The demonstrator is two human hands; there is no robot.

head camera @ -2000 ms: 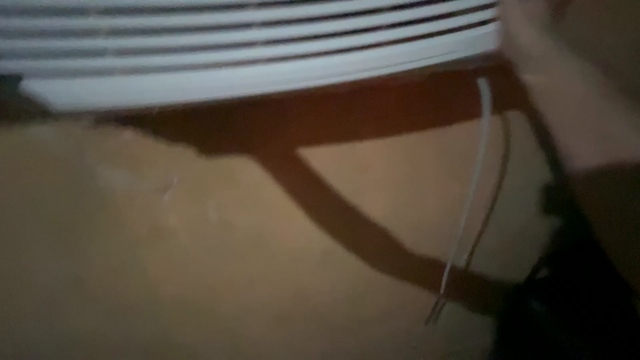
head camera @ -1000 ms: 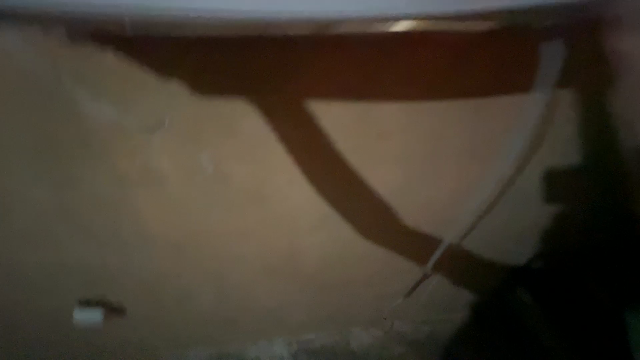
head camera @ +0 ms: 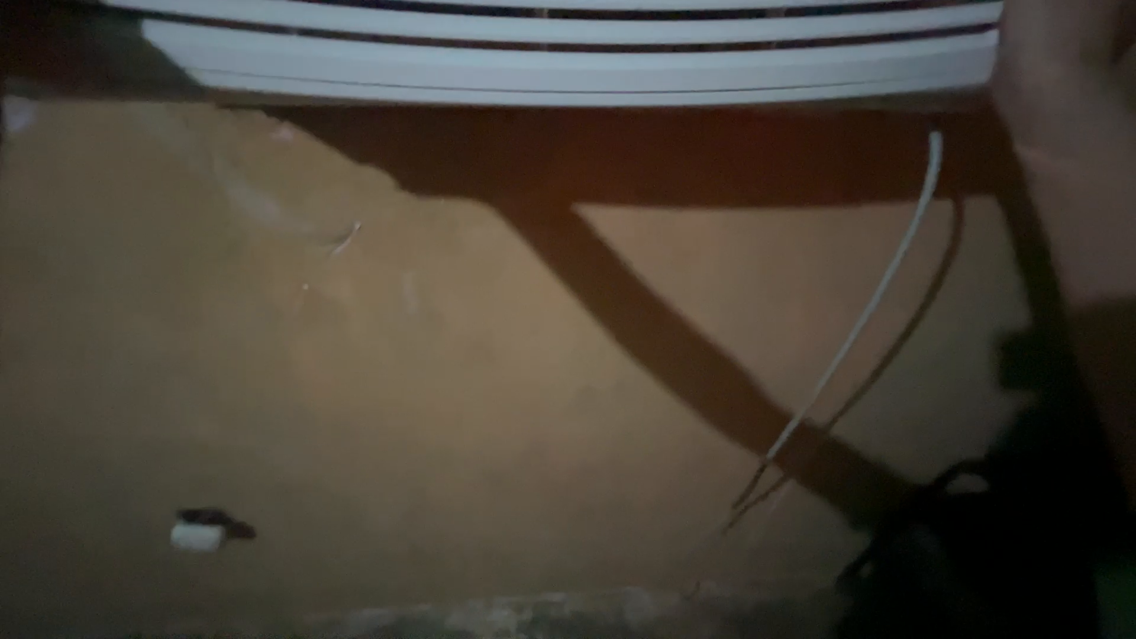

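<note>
A white slatted panel (head camera: pixel 577 75) spans the top of the head view, cut off by the frame edge. My right hand (head camera: pixel 1061 67) is at its right end, blurred and dim, seemingly touching it; the fingers are mostly cut off, so its grip cannot be made out. Below the panel, a thin pale cable (head camera: pixel 874 306) hangs down to the left against a tan wall, with darker bare-looking ends. My left hand is not in view.
The tan wall (head camera: pixel 488 390) carries dark shadows of an arm and the panel. A small white object (head camera: pixel 198 536) sits low on the wall at left. A rough grey edge (head camera: pixel 532 612) runs along the bottom. Dark shapes fill the lower right.
The view has shifted up and down over the panel. The panel's left end now lies farther right than two seconds ago. The cable still hangs at the right.
</note>
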